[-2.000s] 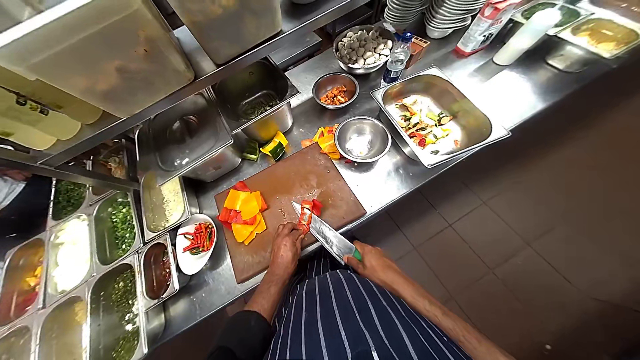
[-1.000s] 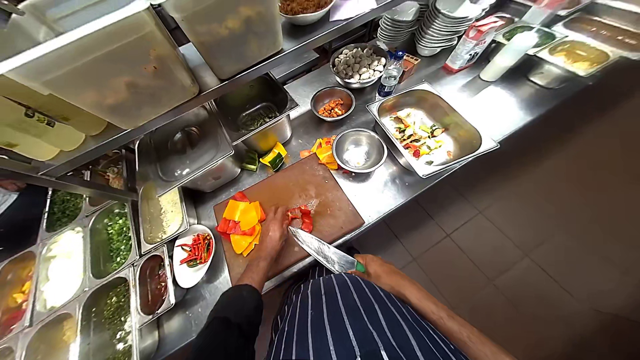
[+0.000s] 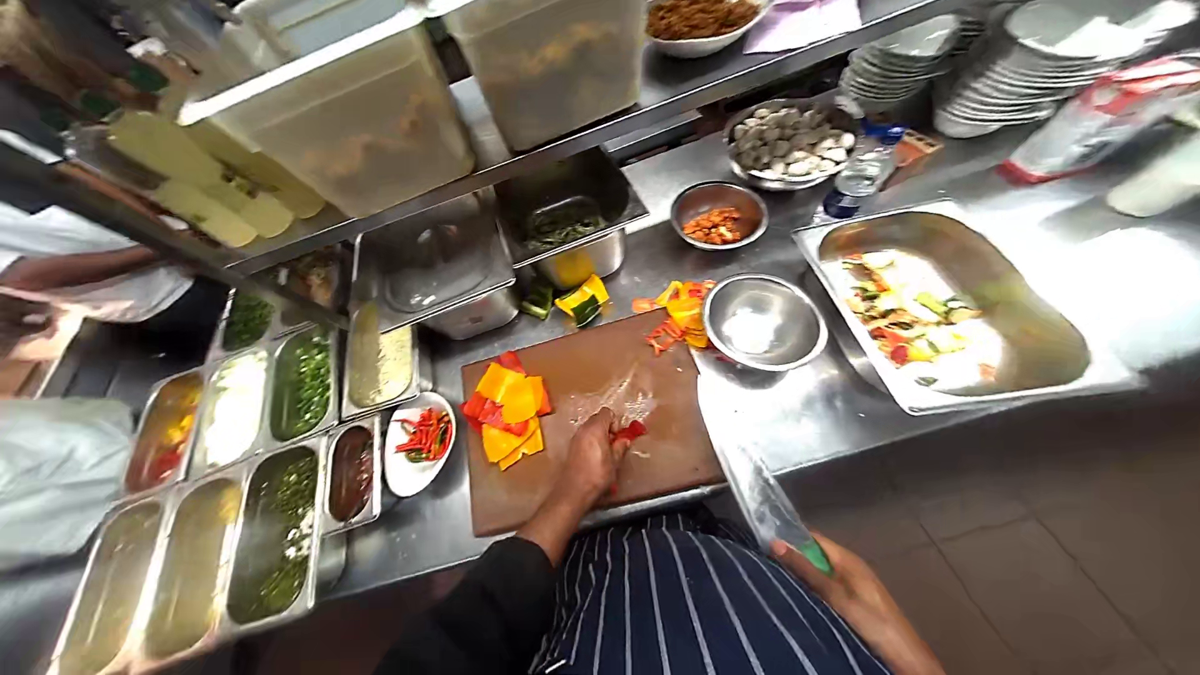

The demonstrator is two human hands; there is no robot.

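On a brown cutting board (image 3: 675, 450) my left hand (image 3: 596, 452) has its fingers closed around red bell pepper pieces (image 3: 629, 432). My right hand (image 3: 825, 572) grips a chef's knife (image 3: 764, 487) by its green handle, with the blade off the board's right side, over the counter edge. Flat orange and red pepper pieces (image 3: 511, 410) are stacked on the board's left part. Pepper trimmings (image 3: 682, 309) lie at the board's far right corner, beside an empty steel bowl (image 3: 765, 322). Green and yellow pepper pieces (image 3: 583, 298) lie behind the board.
A steel pan of cut vegetables (image 3: 1041, 375) stands at the right. Behind are a bowl of mushrooms (image 3: 792, 142) and a water bottle (image 3: 861, 173). A plate of red chillies (image 3: 409, 479) and filled steel containers stand left. A shelf (image 3: 553, 141) crosses above; a person (image 3: 70, 272) is beyond.
The knife has moved right, away from the red pepper and off the board. My left hand stays at the red pepper on the board.
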